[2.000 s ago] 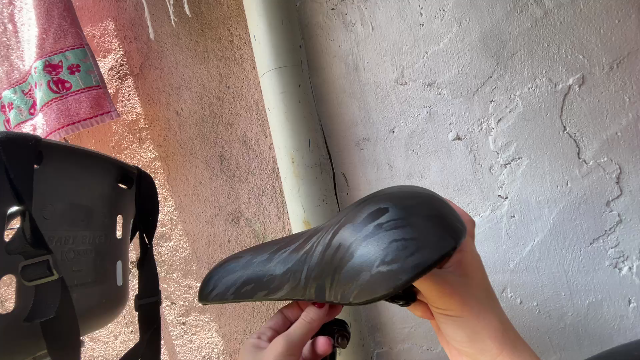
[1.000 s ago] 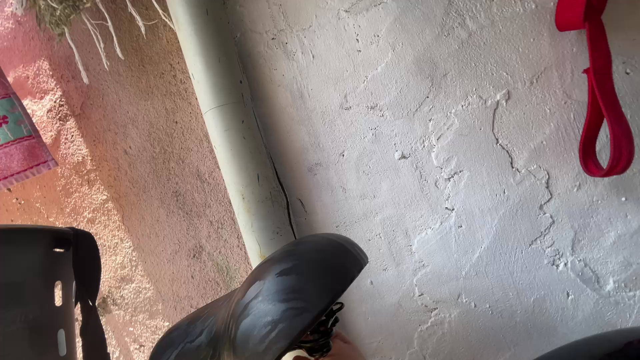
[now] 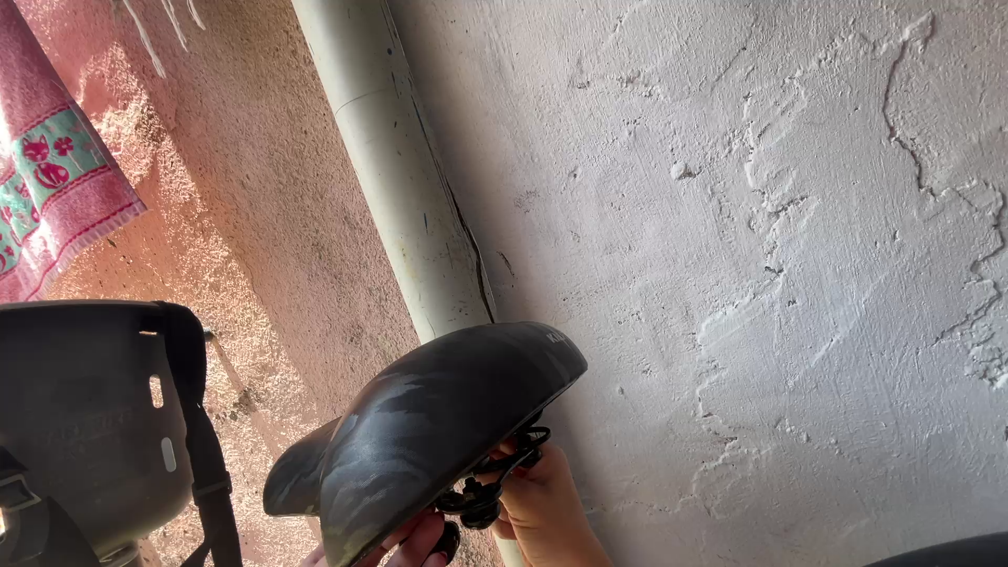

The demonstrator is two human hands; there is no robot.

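Observation:
A black bicycle saddle (image 3: 441,417) with a faint grey pattern is tilted at the bottom centre, its rounded rear up and to the right. Black springs and a clamp (image 3: 480,500) show beneath it. My right hand (image 3: 543,504) grips the underside near the springs, fingers partly hidden behind them. Below the saddle, my left hand (image 3: 413,543) holds its lower side, mostly covered by the saddle and cut off by the frame's edge.
A dark plastic seat shell (image 3: 87,425) with black straps (image 3: 209,472) stands at left, under a pink towel (image 3: 63,181). A pale pipe (image 3: 378,157) runs down between the pinkish wall and the cracked white wall (image 3: 669,276). A dark curved edge (image 3: 953,551) shows bottom right.
The saddle has turned from a side-on pose, and its springs and clamp now show. The view has shifted, and the red strap seen one second ago is out of frame.

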